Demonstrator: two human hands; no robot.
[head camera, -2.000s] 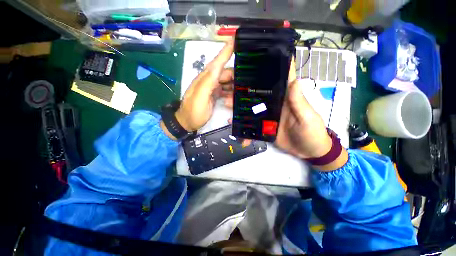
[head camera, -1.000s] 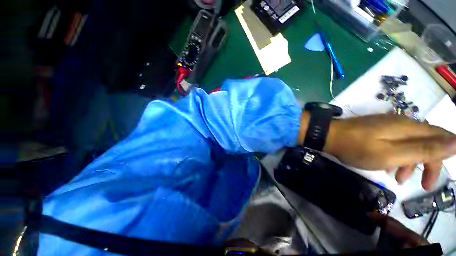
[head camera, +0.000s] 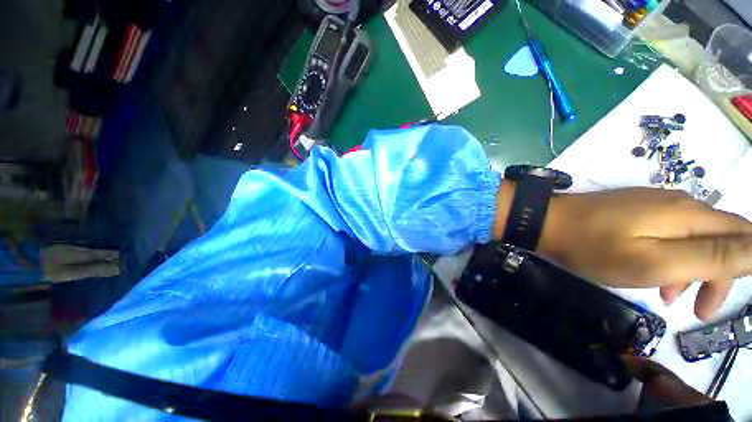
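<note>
My left hand (head camera: 651, 239), with a black watch, reaches over a black phone (head camera: 552, 313); its fingertips are partly cut off by the right edge, so its grip is hidden. The phone lies tilted at the white pad's near edge, small metallic parts showing at its right end. My right hand (head camera: 660, 386) shows only as a dark finger and part of the hand at that end, holding it. A dark-grey strip-like part (head camera: 707, 339) and dark tweezers (head camera: 722, 372) lie at the right edge.
Small loose modules (head camera: 666, 152) lie on the white pad. A blue hand screwdriver (head camera: 552, 82), blue pick (head camera: 520, 63), black battery (head camera: 453, 16) on yellowish paper and multimeter (head camera: 317, 78) with red leads lie on the green mat. A clear bin (head camera: 594, 29) stands behind.
Since two seconds ago the view has swung left and the phone's lit screen no longer shows. My left hand now reaches over the phone. In the last second hands and phone barely moved.
</note>
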